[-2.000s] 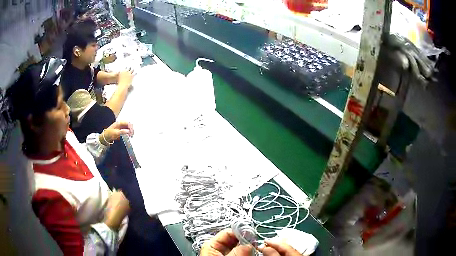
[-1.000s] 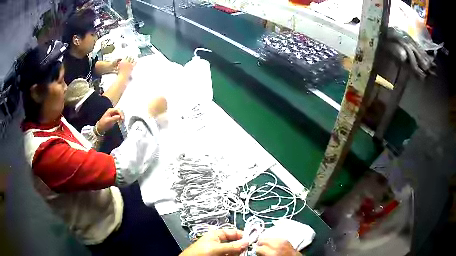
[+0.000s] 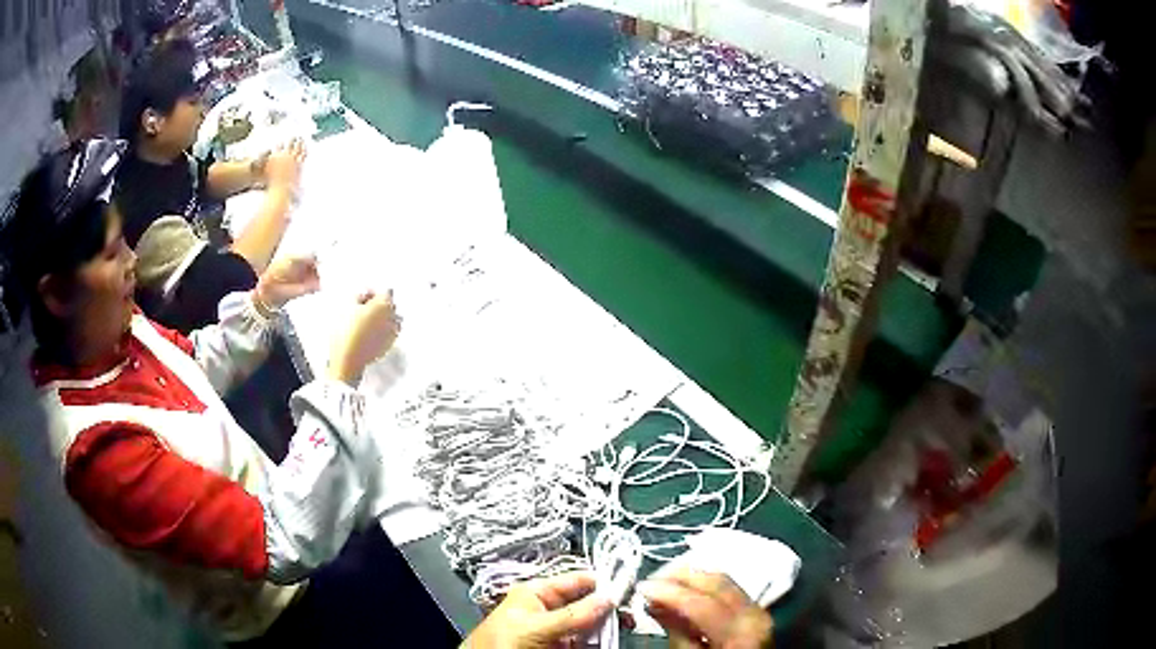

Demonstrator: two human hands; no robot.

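My left hand [image 3: 543,614] is at the bottom edge, thumb and fingers pinched on a white cable bundle [image 3: 616,558]. My right hand [image 3: 705,609] is just right of it, fingertips at the bundle's lower right side; whether they grip it is too blurred to tell. Both hands are cut off by the lower edge. A heap of coiled white cables [image 3: 488,475] lies on the bench just beyond and left of my hands. A loose cable [image 3: 695,479] lies in wide loops on the green mat. A folded white cloth [image 3: 748,565] lies right beside my right hand.
A paint-stained post [image 3: 852,254] rises at the right of the bench. A white squeeze bottle [image 3: 467,178] stands by the green belt [image 3: 609,241]. Dark parts [image 3: 729,108] sit across the belt. Two seated people work on the left. A lined bin [image 3: 970,507] is right of the post.
The bundle in my left hand now stands more upright, and my right fingers have lifted and spread slightly. The neighbour's arm has drawn back from the bench. The view has shifted a little.
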